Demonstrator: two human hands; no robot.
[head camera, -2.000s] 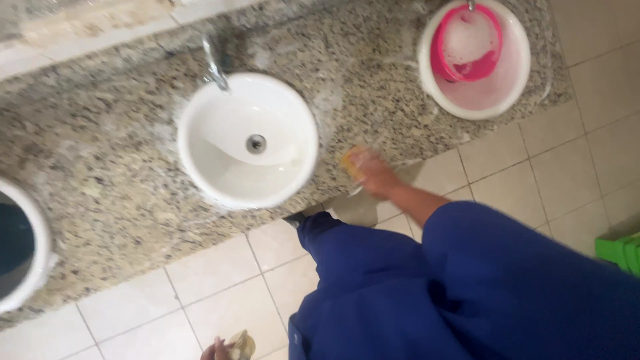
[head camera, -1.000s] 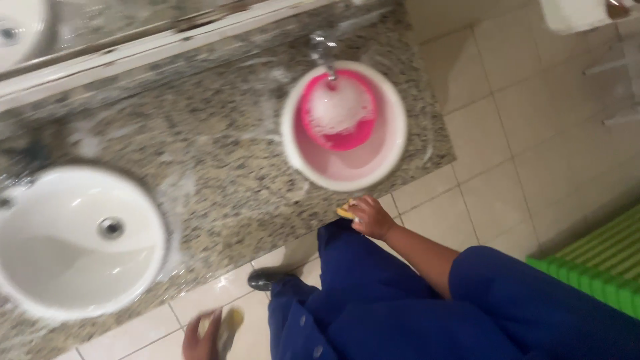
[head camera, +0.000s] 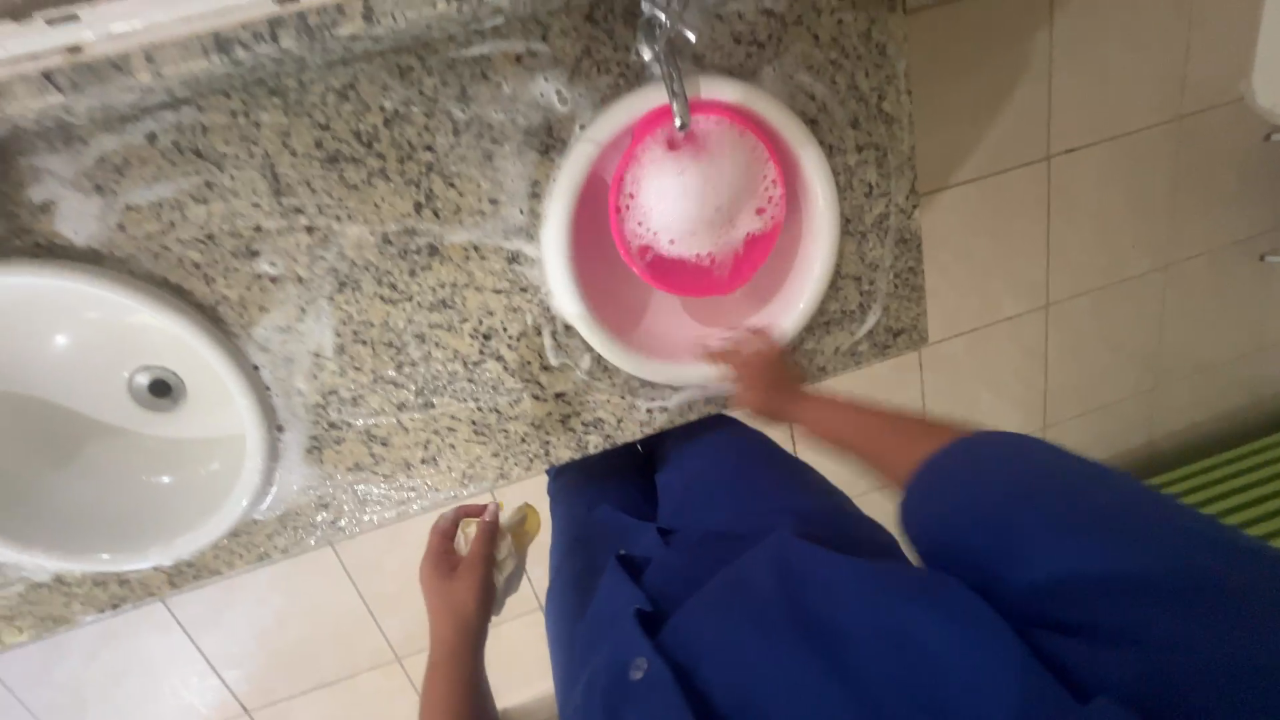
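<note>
My right hand (head camera: 755, 372), blurred, is over the front rim of the right white washbasin (head camera: 822, 230); whether it holds anything does not show. In that basin, beneath a metal faucet (head camera: 672, 75), stands a pink plastic bowl (head camera: 700, 275) with white foam (head camera: 695, 190). My left hand (head camera: 462, 560) is closed on a crumpled yellowish-white cloth (head camera: 508, 545), beyond the front edge of the counter and above the floor tiles.
The speckled granite counter (head camera: 420, 290) bears wet, soapy streaks. At the left is a second white washbasin (head camera: 70, 480) with a metal drain (head camera: 157, 388). A green slatted item (head camera: 1225, 485) lies at the lower right, on the tiled floor (head camera: 990, 260).
The right hand has moved from the counter's front edge onto the rim of the basin with the pink bowl. A yellow item showed in it before. The view has shifted right along the counter.
</note>
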